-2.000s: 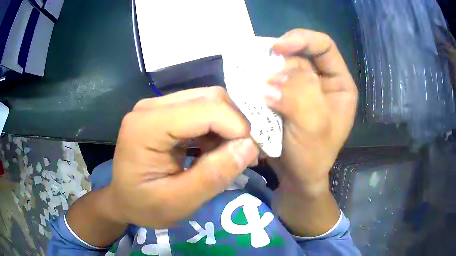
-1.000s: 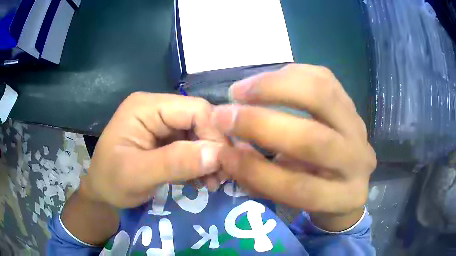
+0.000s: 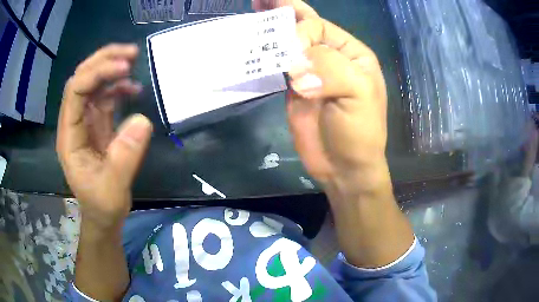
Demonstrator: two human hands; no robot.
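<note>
A white carton (image 3: 195, 76) lies on the dark green bench in front of me, its plain white face up. My right hand (image 3: 337, 88) pinches a white sticker (image 3: 266, 50) with rows of small dark text by its right edge. The sticker overlaps the carton's right part in view; whether it touches the carton I cannot tell. My left hand (image 3: 103, 130) is empty, left of the carton, with its fingers apart and slightly blurred.
Stacked blue-and-white cartons (image 3: 29, 65) stand at the left. Clear plastic trays (image 3: 461, 76) are stacked at the right. Ends of cartons with text (image 3: 156, 10) show at the far side. White scraps (image 3: 208, 187) lie near the bench edge, others on the floor (image 3: 41, 236).
The hands were together over the near bench edge; they are now apart. My left hand has moved left and opened. My right hand has moved up, and the sticker shows spread out by the carton.
</note>
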